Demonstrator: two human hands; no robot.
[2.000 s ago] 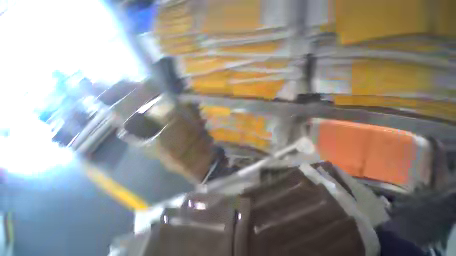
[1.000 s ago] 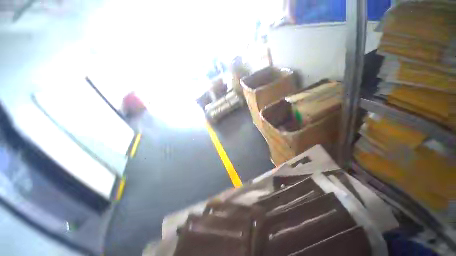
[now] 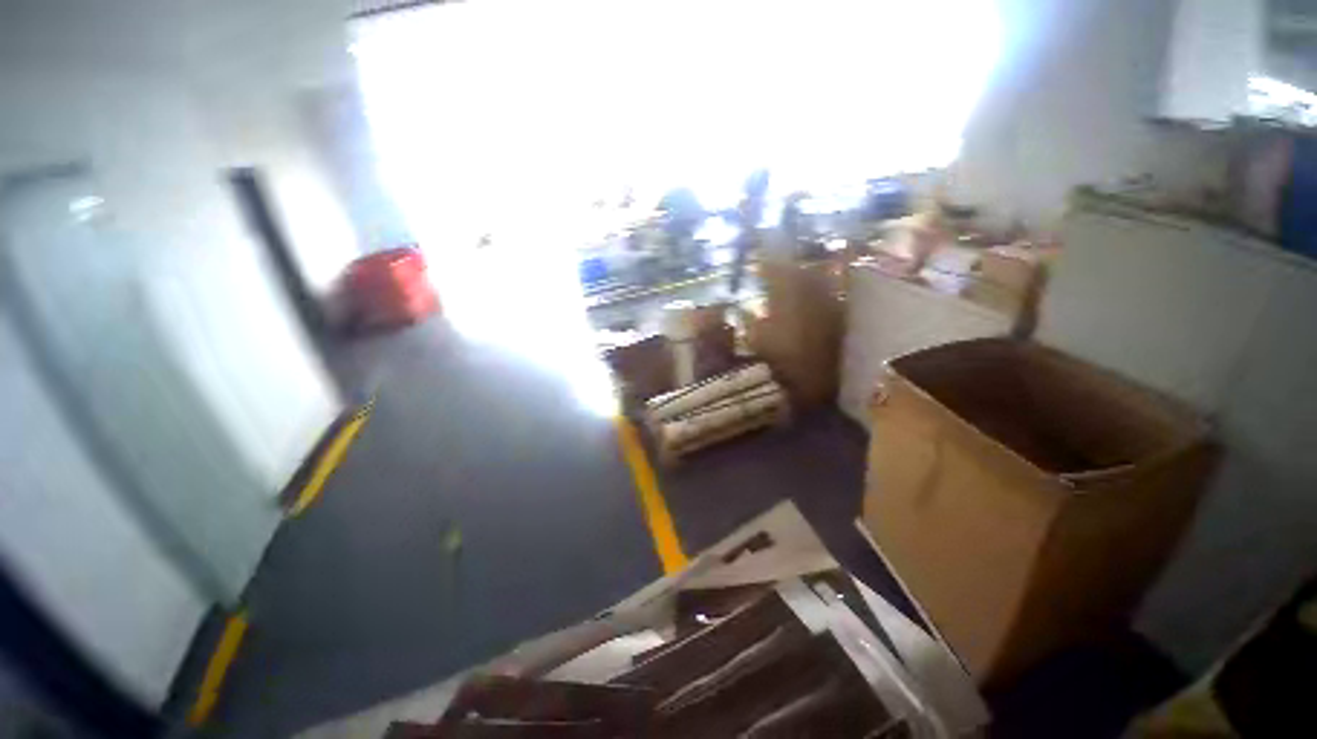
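Observation:
A stack of dark brown zippered pocket panels (image 3: 737,667) lies overlapping at the bottom centre, each with a shiny line across it. The panels rest on a pale flat board or sheet (image 3: 784,537) whose corner points forward and has a dark slot near it. The near side of the stack is cut off by the bottom edge. Neither of my hands is in the picture, so how the stack is held cannot be seen.
An open cardboard carton (image 3: 997,534) stands close on the right. Pale rolls or bundles (image 3: 718,412) lie beyond it beside a yellow line (image 3: 650,491). A grey aisle runs ahead to a bright opening. A red object (image 3: 390,286) stands by the left wall.
The shelves of yellow pieces have passed out of view on the right. The cartons, aisle and red object appear nearer. The brown stack sits lower in the picture.

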